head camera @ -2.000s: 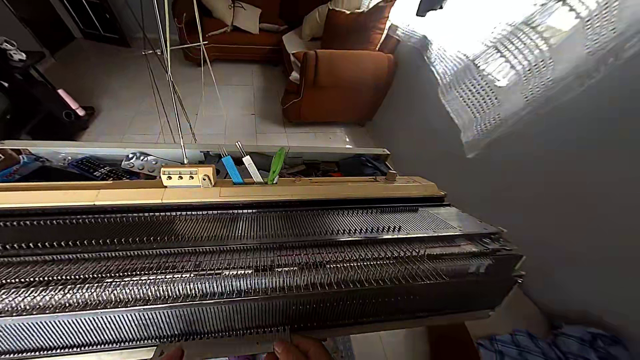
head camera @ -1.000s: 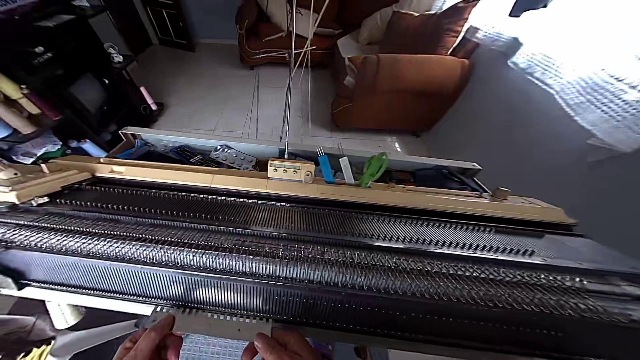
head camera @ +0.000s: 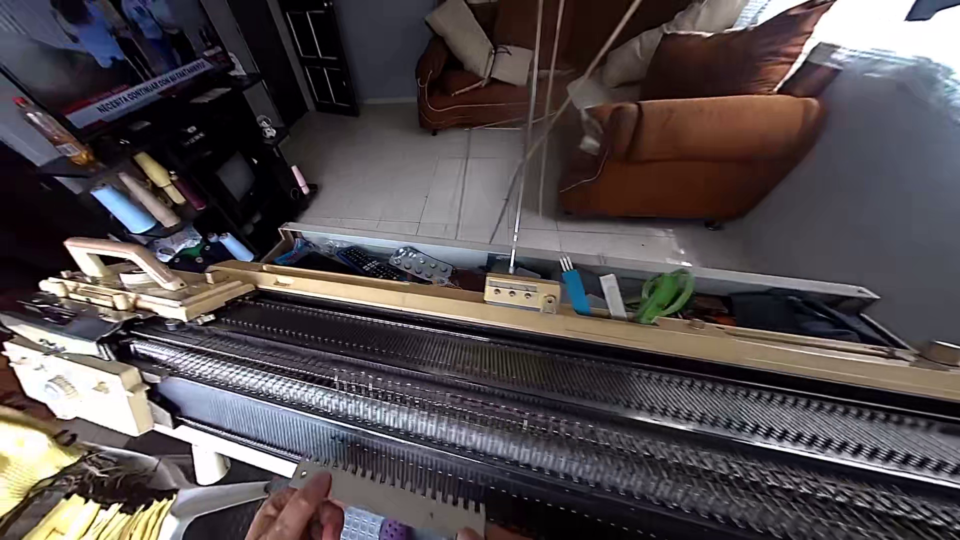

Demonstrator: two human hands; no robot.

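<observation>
A double-bed knitting machine (head camera: 450, 420) runs across the view, its rows of metal needles between two beds. My left hand (head camera: 296, 514) pinches the left end of a flat pale needle pusher comb (head camera: 394, 499), whose teeth lie along the lower edge of the front bed. Of my right hand (head camera: 471, 534) only a fingertip shows at the comb's right end, at the bottom edge; the rest is out of view. The machine's carriage (head camera: 142, 281), with its curved handle, sits at the far left, and the front carriage (head camera: 79, 382) is below it.
Behind the machine a long tray (head camera: 420, 240) holds a remote control (head camera: 367, 262), a blue-handled tool (head camera: 574, 289) and a green plastic item (head camera: 665, 295). A yarn mast (head camera: 525, 150) rises from the back rail. Yellow knitted pieces (head camera: 97, 517) lie lower left. Yarn cones and a television stand at left.
The view has swung left, bringing the carriages into sight. Both hands were visible at the comb one second ago; now the right is mostly out of frame.
</observation>
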